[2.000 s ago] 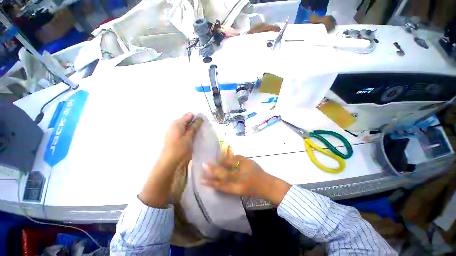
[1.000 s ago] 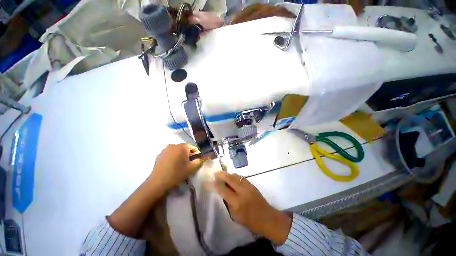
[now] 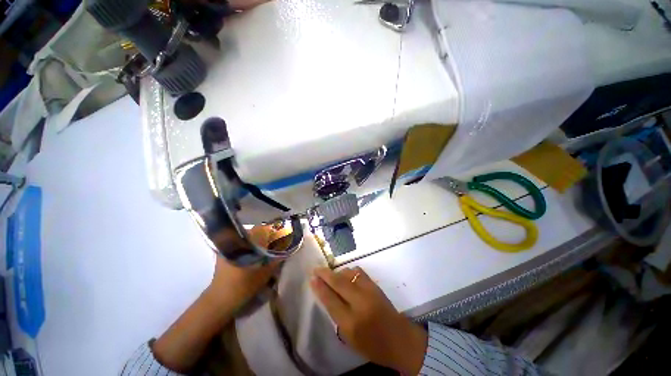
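Observation:
A whitish-grey cloth piece (image 3: 300, 294) with a dark line along it lies at the needle area of the white sewing machine (image 3: 316, 81), with tan cloth beneath it. My left hand (image 3: 239, 283) is on the cloth's left side by the needle, its fingers partly hidden behind the long shiny metal guard (image 3: 213, 209). My right hand (image 3: 368, 312), with a ring, pinches the cloth's right edge just in front of the presser foot area. The cloth's lower end runs out of the picture.
Scissors with green and yellow handles (image 3: 500, 213) lie right of the needle. A clear container (image 3: 625, 191) with dark scraps stands at the right end. Yellow-tan cards (image 3: 423, 153) are at the machine. Off-white cloth (image 3: 66, 81) is heaped behind left. A blue label (image 3: 29, 261) is at left.
The view has moved closer to the machine. The cloth, first held in front of the machine, is now at the needle area, with both hands still on it.

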